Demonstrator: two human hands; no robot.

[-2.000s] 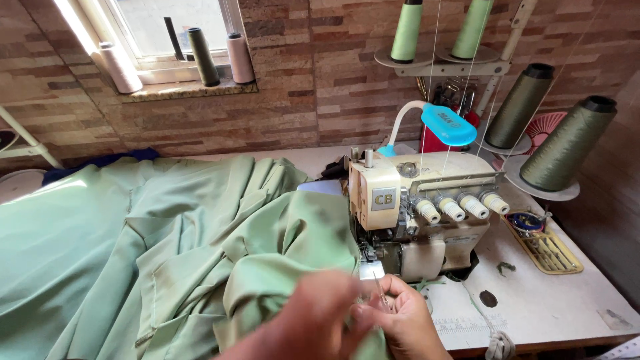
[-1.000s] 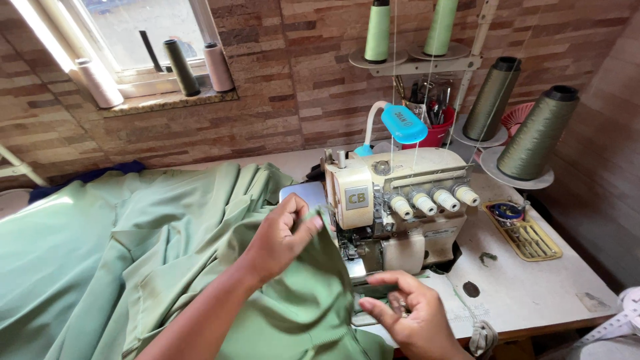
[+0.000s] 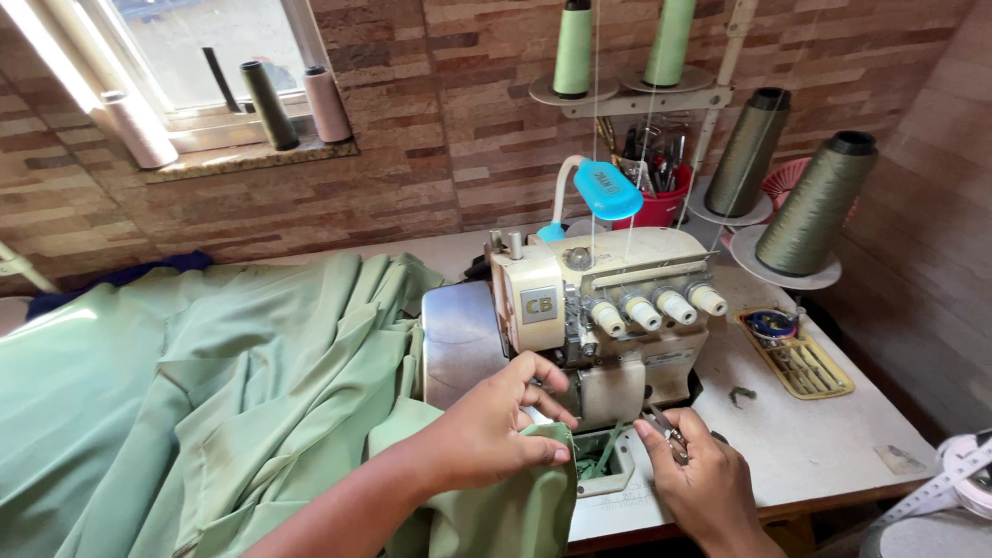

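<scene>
My left hand (image 3: 504, 426) pinches the edge of the light green fabric (image 3: 256, 387) between thumb and fingers, just in front of an overlock sewing machine (image 3: 612, 302). The fabric spreads across the left of the table and hangs over its front edge. In my right hand (image 3: 701, 465) is a pair of small metal thread snips (image 3: 666, 434), partly hidden by the fingers, pointing toward the machine's base. Between the hands, green scraps (image 3: 595, 457) lie in an opening in the tabletop.
Thread cones (image 3: 818, 205) stand on the rack right of the machine. A blue lamp (image 3: 608, 190) bends over it. A yellow tray (image 3: 798, 356) of small parts lies on the right, with a measuring tape (image 3: 938, 480) at the lower right. Spools (image 3: 270, 107) line the window sill.
My hands were together by the presser foot two seconds ago and are now apart. Since one second ago, my left hand has moved down along the fabric. The snips now show clearly in my right hand.
</scene>
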